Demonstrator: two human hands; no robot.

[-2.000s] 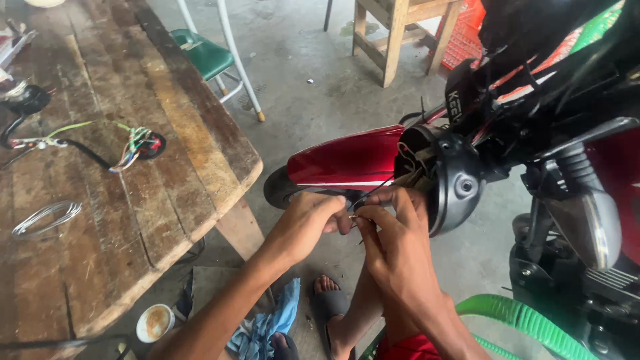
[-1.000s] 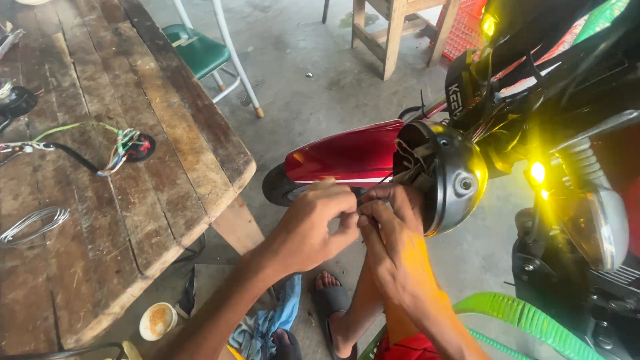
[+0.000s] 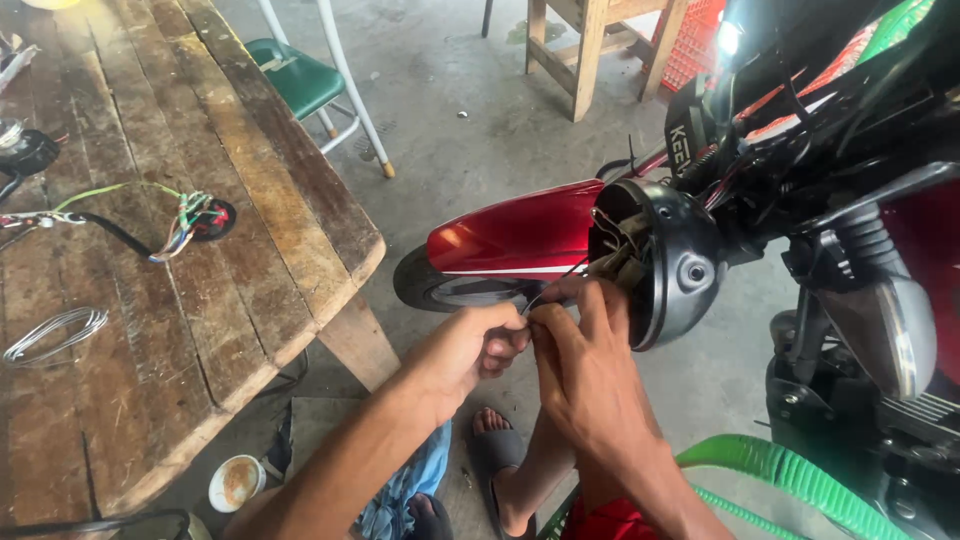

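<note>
My left hand (image 3: 484, 341) and my right hand (image 3: 589, 341) meet fingertip to fingertip in front of a motorcycle's black headlight shell (image 3: 679, 262). Between them they pinch a thin dark wire (image 3: 534, 300); its end is hidden by the fingers. The shell is open toward the left, and several wires and connectors (image 3: 619, 240) show inside it. Below and behind the shell are the red front fender (image 3: 517, 232) and the front wheel (image 3: 420, 281).
A worn wooden table (image 3: 247, 247) fills the left, bearing a wiring harness (image 3: 176, 225), a coil of bare wire (image 3: 56, 335) and a black part (image 3: 26, 154). A green-seated chair (image 3: 300, 82), a wooden stool (image 3: 589, 60), a cup (image 3: 237, 482) and a green ribbed plastic piece (image 3: 780, 469) stand around.
The motorcycle's turn signals, unlit two seconds ago, glowed yellow one second ago; the lower one is unlit now. Both hands stay together at the wire beside the headlight shell.
</note>
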